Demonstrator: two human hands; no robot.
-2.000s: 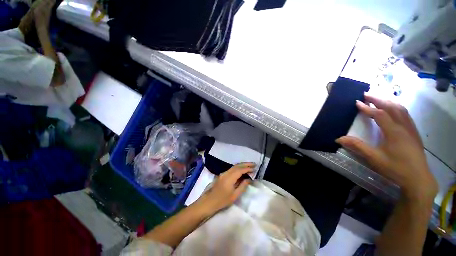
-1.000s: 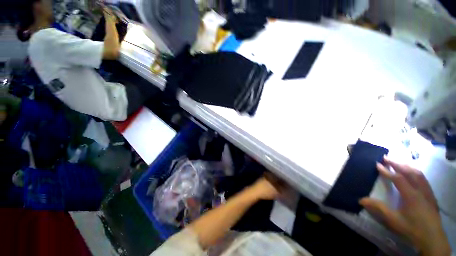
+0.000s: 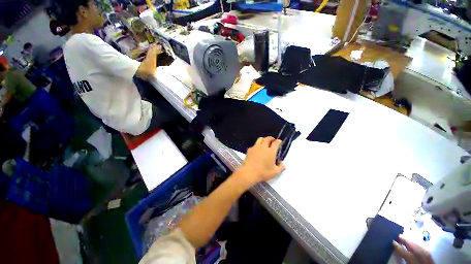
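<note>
A bundle of black panels [image 3: 240,124] lies at the left front edge of the white table. My left hand [image 3: 264,159] is on the bundle's right end, fingers over its fanned edges; whether it grips a panel is unclear. A black strip [image 3: 376,241] lies at the front edge beside the needle plate [image 3: 400,198]. My right hand [image 3: 413,252] is cut off by the lower edge, its fingertips at the strip's right side. Another black strip [image 3: 328,126] lies flat on the table right of the bundle.
The sewing machine head [image 3: 452,198] is at the right. A blue crate [image 3: 135,224] with plastic bags stands below the table. More black pieces [image 3: 335,73] lie along the back. Another machine [image 3: 209,62] stands beyond the bundle, and a person in a white shirt [image 3: 106,77] sits at the left.
The view has swung up and left. My left hand has moved from the lap, up over the table edge, onto the panel bundle. My right hand stays beside the strip.
</note>
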